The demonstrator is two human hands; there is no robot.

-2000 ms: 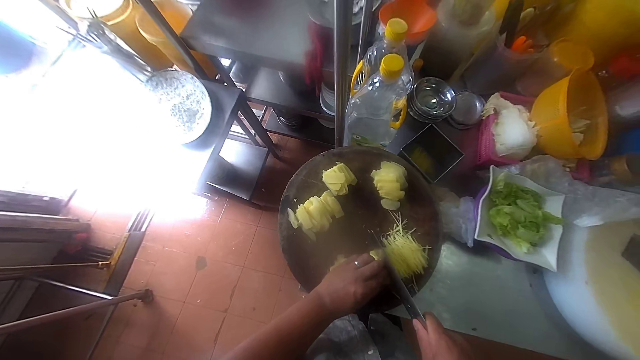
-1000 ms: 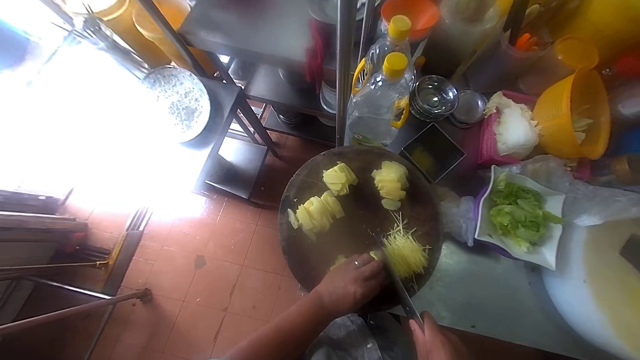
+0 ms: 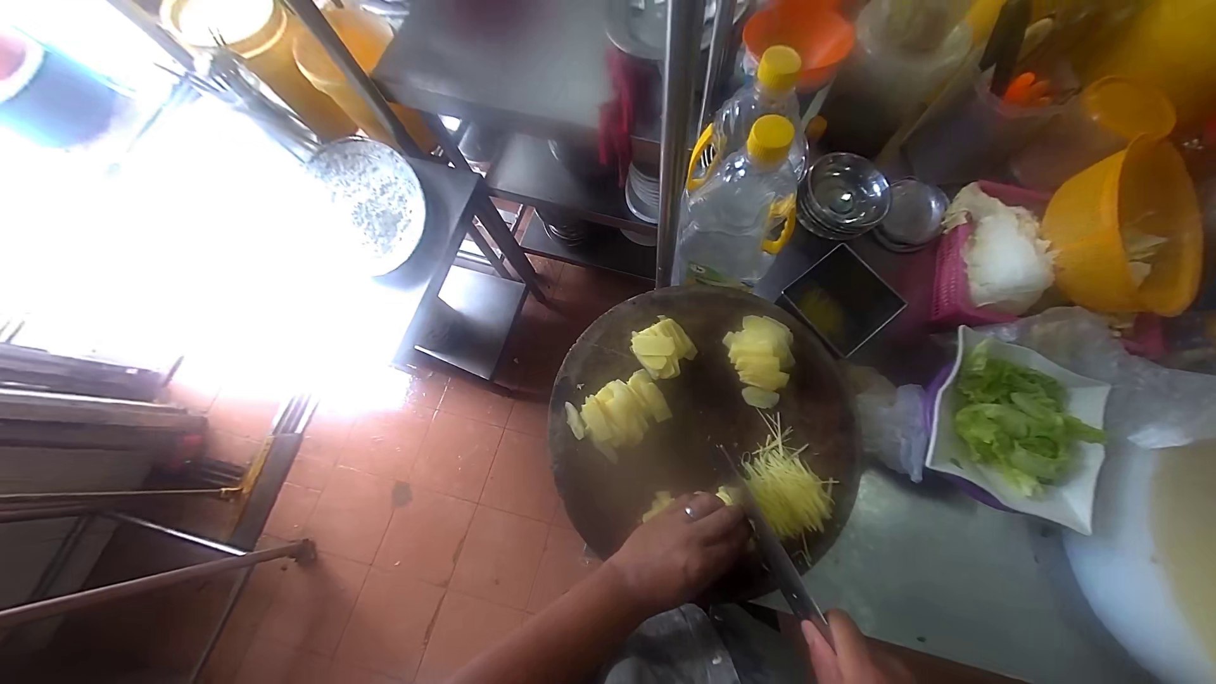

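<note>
On a round, dark chopping board point(image 3: 698, 432), my left hand point(image 3: 686, 551), with a ring on one finger, presses pale yellow vegetable slices point(image 3: 657, 503) with curled fingertips. My right hand point(image 3: 845, 651), at the bottom edge of the view, grips the handle of a knife point(image 3: 774, 551). The blade lies right beside my left fingertips, between them and a heap of thin yellow shreds point(image 3: 788, 486). Three groups of overlapping slices rest farther up the board: one at left point(image 3: 622, 410), one at top point(image 3: 662, 347) and one at upper right point(image 3: 760, 356).
A white dish of cut lettuce point(image 3: 1092, 484) sits right of the board. Behind stand plastic bottles with yellow caps point(image 3: 741, 209), a square dark container point(image 3: 844, 299), glass bowls point(image 3: 845, 195), a pink basket point(image 3: 950, 280) and an orange basket point(image 3: 1092, 228). Left are a tiled floor point(image 3: 427, 532) and a metal shelf point(image 3: 475, 323).
</note>
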